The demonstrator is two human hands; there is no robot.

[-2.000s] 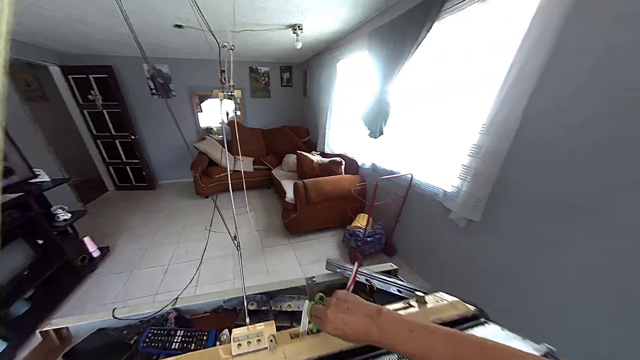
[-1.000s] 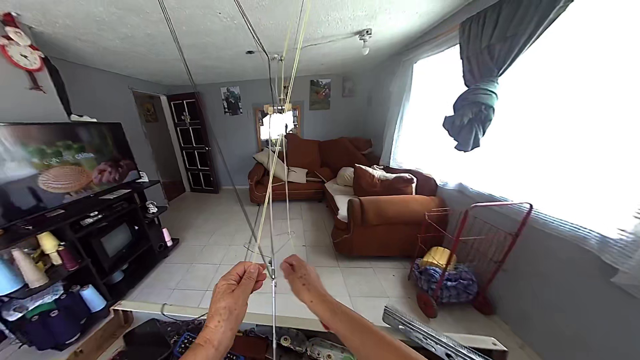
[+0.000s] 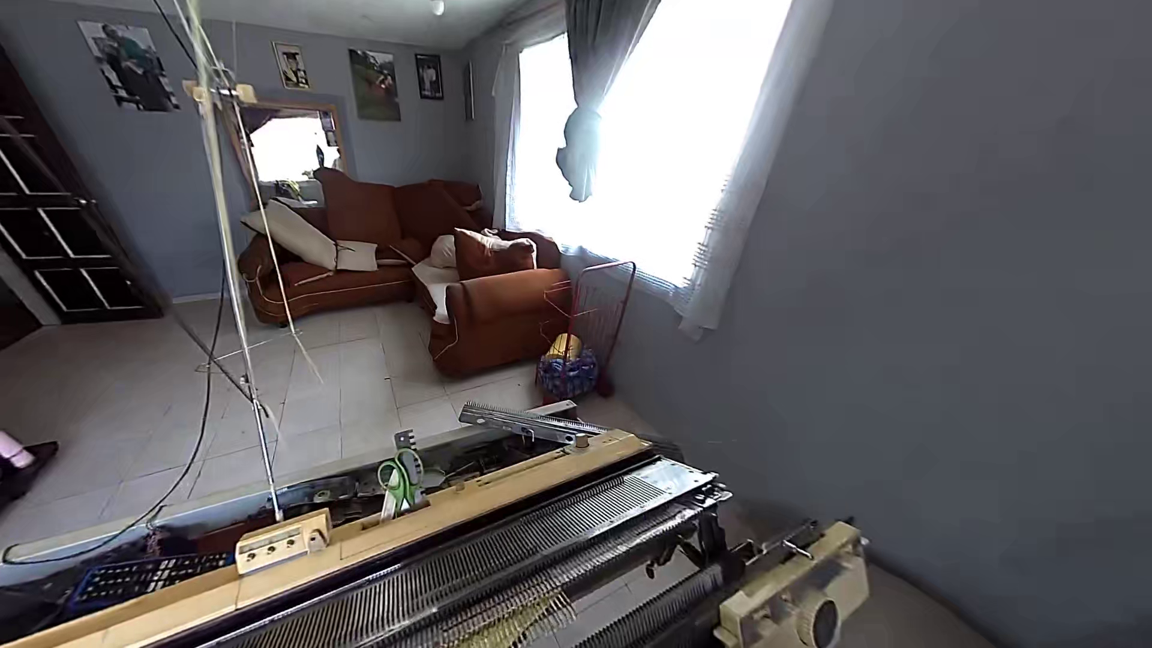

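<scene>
Neither my left hand nor my right hand shows in the head view. A knitting machine's needle bed (image 3: 504,540) runs diagonally across the bottom, with pale yarn or knitting (image 3: 517,621) hanging at its lower edge. Green-handled scissors (image 3: 402,479) stand behind the beige rail. A metal yarn mast (image 3: 243,342) rises from a small beige box with dials (image 3: 283,540), and strands of yarn (image 3: 219,180) run along it. At the lower right is a beige carriage with a round knob (image 3: 817,619).
A toothed metal bar (image 3: 517,420) lies at the machine's far edge. A blue plastic basket (image 3: 148,576) sits at the lower left. Beyond are a red wire cart (image 3: 598,315), a brown sofa (image 3: 504,315) and a grey wall (image 3: 945,315) at the right.
Both hands, which were together by the mast a second ago, are out of view. The green-handled scissors, near a hand in the oldest frame, stand untouched. The view has swung right and down.
</scene>
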